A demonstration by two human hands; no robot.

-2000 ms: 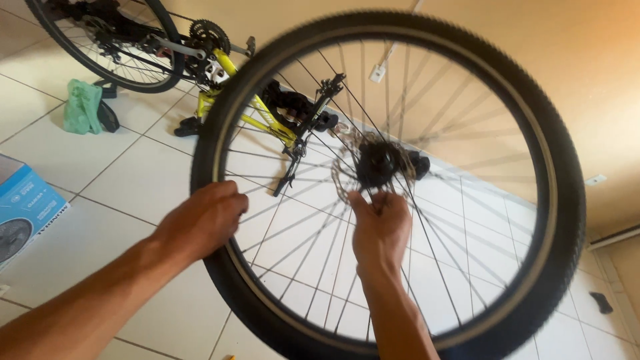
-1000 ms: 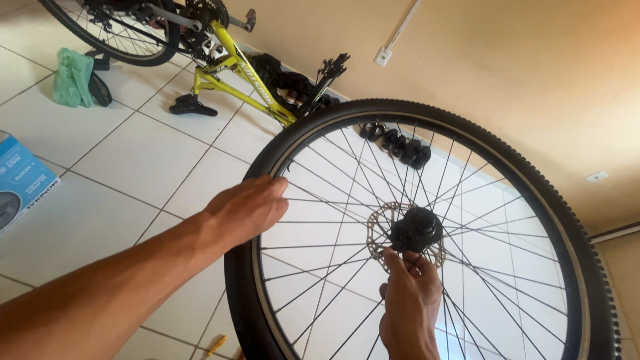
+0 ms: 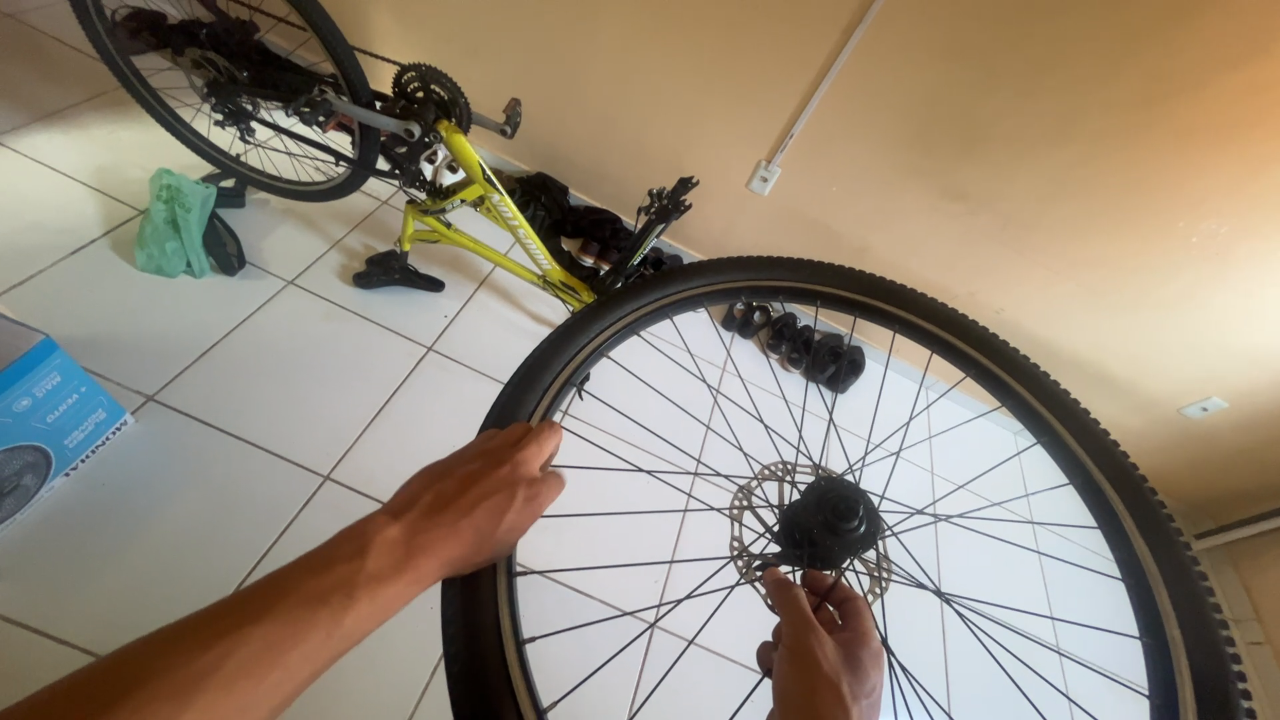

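A bicycle wheel [image 3: 860, 275] with a knobby black tyre fills the lower right of the head view. My left hand [image 3: 490, 500] grips its rim and tyre on the left side. At the black hub [image 3: 830, 520], my right hand [image 3: 825, 640] has its thumb and fingers raised just below, among the spokes. Whether it pinches a spoke or a small part of the hub is unclear. A silver disc brake rotor [image 3: 745, 515] surrounds the hub on its far side.
A yellow bicycle frame [image 3: 520, 230] rests upside down on the tiled floor, its other wheel [image 3: 365, 150] fitted. Beside it lies a green plastic bag [image 3: 175, 225]. A blue box [image 3: 75, 400] is at left. Several dark shoes [image 3: 795, 340] line the wall behind the wheel.
The wheel has moved down and to the right in view, away from where it overlapped the yellow frame. Both hands have stayed at it, left at the rim and right near the hub.
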